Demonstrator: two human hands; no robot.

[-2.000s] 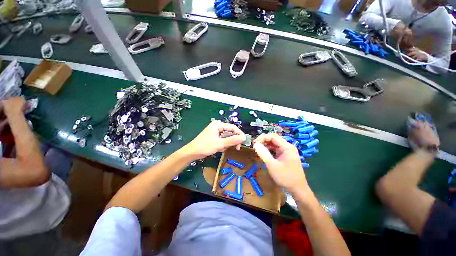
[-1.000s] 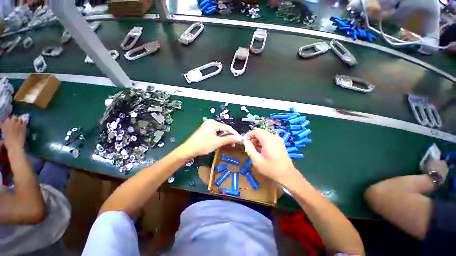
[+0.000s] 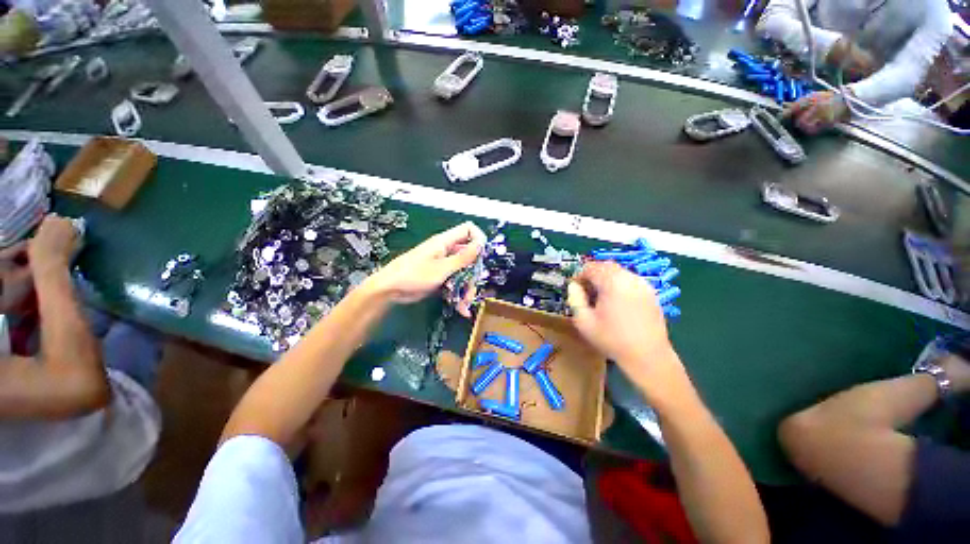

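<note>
My left hand [image 3: 431, 266] is shut on a small wired part [image 3: 469, 278] above the left rim of the open cardboard box; dark wires hang below it. My right hand [image 3: 619, 306] is behind the box's upper right corner, between a cluster of small parts [image 3: 553, 271] and a pile of blue cells [image 3: 651, 266]. Its fingertips point down and I cannot tell whether they hold anything. The box [image 3: 580, 398] holds several loose blue cells [image 3: 547, 389]. A big heap of wired parts [image 3: 308, 260] lies to the left.
Several light casings [image 3: 484, 159] lie on the dark green belt behind a pale rail [image 3: 425, 202]. A grey post [image 3: 229, 90] rises at the left. A small box [image 3: 106, 172] is far left. Workers' arms show at left [image 3: 53, 308] and right [image 3: 862, 430]; another worker sits across.
My hands, together above the box before, are now apart: the left moved left with the wired part, the right moved right toward the parts and cells. Belt casings shifted right.
</note>
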